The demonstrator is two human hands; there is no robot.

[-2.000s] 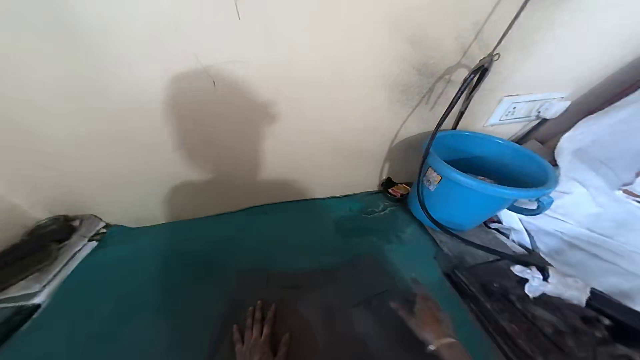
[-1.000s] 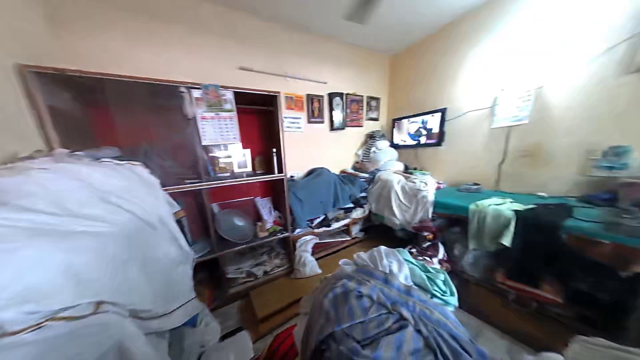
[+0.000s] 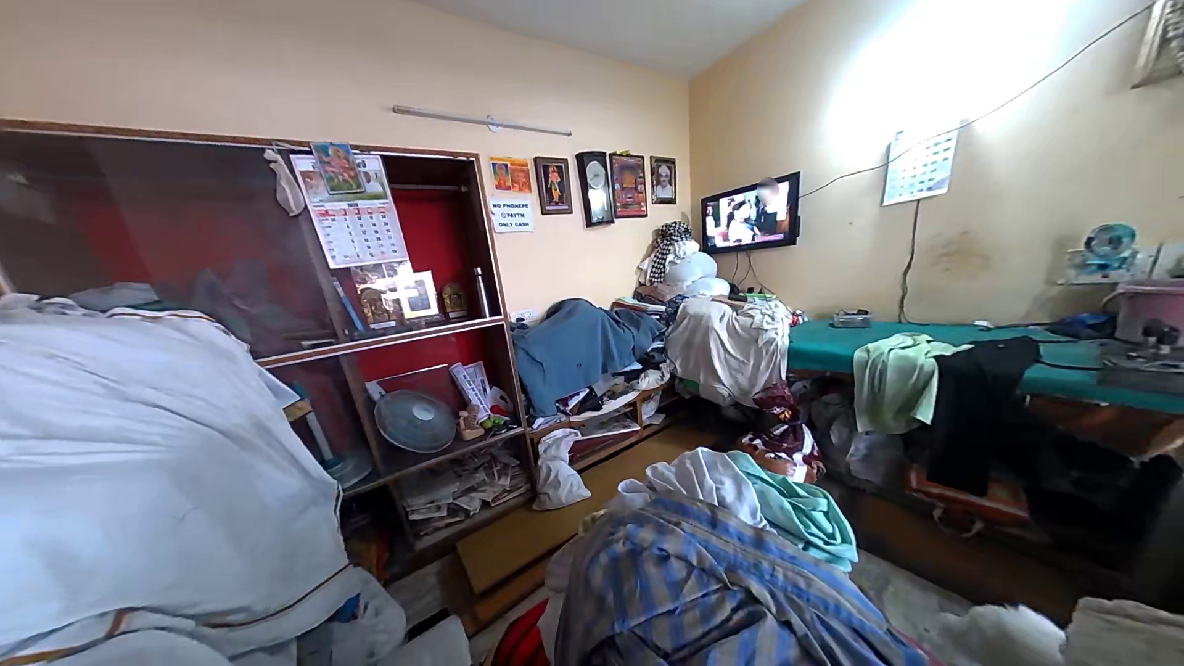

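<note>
Neither my left hand nor my right hand shows in the head view. In the foreground lies a heap wrapped in a blue and grey striped cloth (image 3: 712, 583), with white cloth (image 3: 708, 481) and mint green cloth (image 3: 805, 513) behind it. At the left stands a large pile under a white sheet (image 3: 157, 481). A pale green garment (image 3: 897, 379) and a black garment (image 3: 980, 407) hang over the front edge of a green-covered table (image 3: 823, 344) along the right wall.
A cabinet (image 3: 504, 388) with shelves, holding a fan (image 3: 414, 421) and papers, stands at the left. Cloth-covered piles (image 3: 731, 347) fill the far corner below a wall television (image 3: 751, 213). A white bag (image 3: 559, 472) sits on the floor by the cabinet.
The view has swung from the green table to the wider room. Both hands, flat over dark cloth on that table two seconds ago, are out of view, as is the blue bucket.
</note>
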